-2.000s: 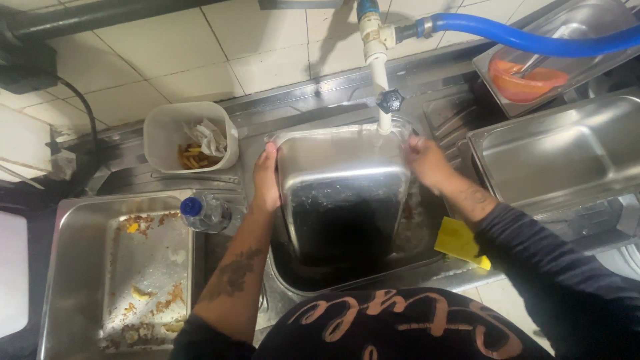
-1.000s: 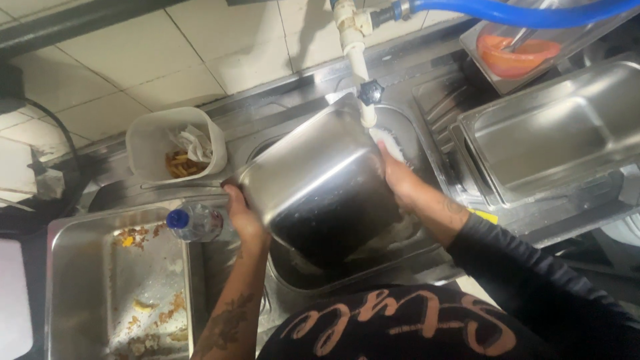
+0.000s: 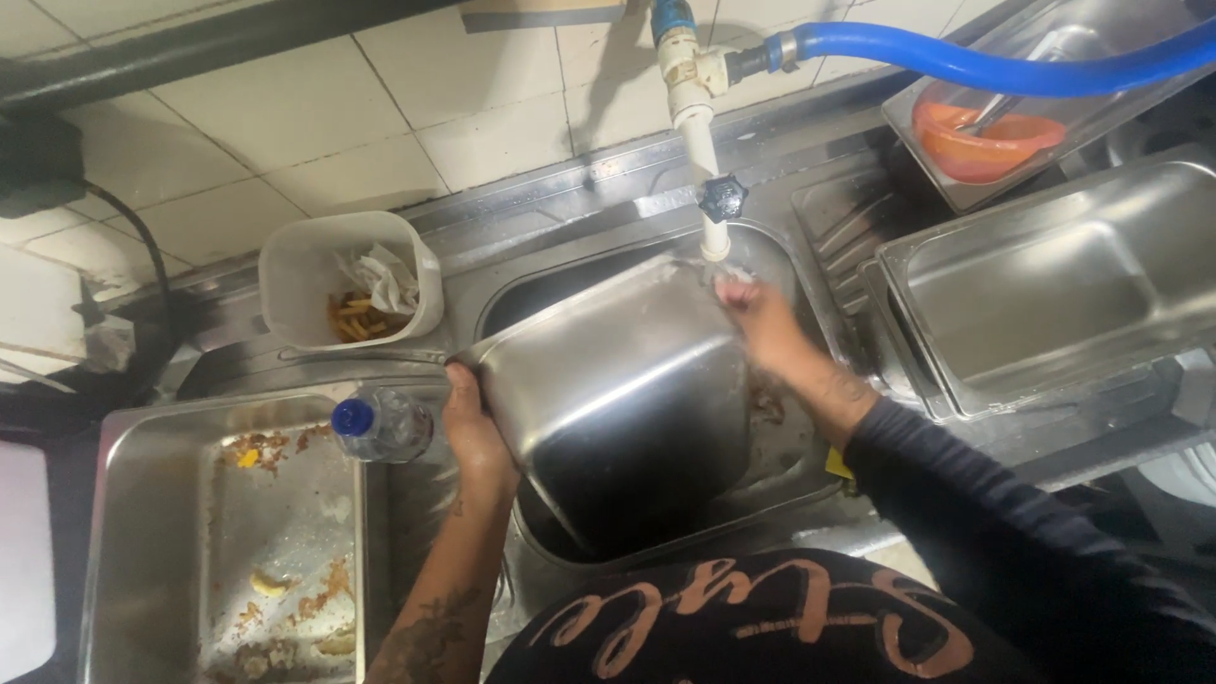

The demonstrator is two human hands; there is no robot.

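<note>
A deep stainless steel food pan [image 3: 608, 380] is tilted over the sink basin [image 3: 779, 456], its outer side toward me. My left hand [image 3: 475, 427] grips the pan's left edge, with the thumb on top. Close to the pan's upper right corner, under the white pipe tap [image 3: 701, 161], is my right hand [image 3: 755, 309], its fingers curled; whether they hold something is hard to tell. Some water shows near those fingers. A yellow cloth or sponge [image 3: 839, 464] lies at the sink's right edge, mostly behind my right forearm.
Left of the sink stand a food-soiled steel pan [image 3: 214, 551], a plastic bottle with a blue cap [image 3: 385, 425] and a white tub [image 3: 351, 275] holding fries and paper. Steel pans [image 3: 1064, 285] and an orange bowl [image 3: 988, 142] are at right. A blue hose [image 3: 950, 71] crosses above.
The pan has turned from fairly upright to slanted over the basin. My right hand has moved off the pan's right side to its upper corner, near the tap.
</note>
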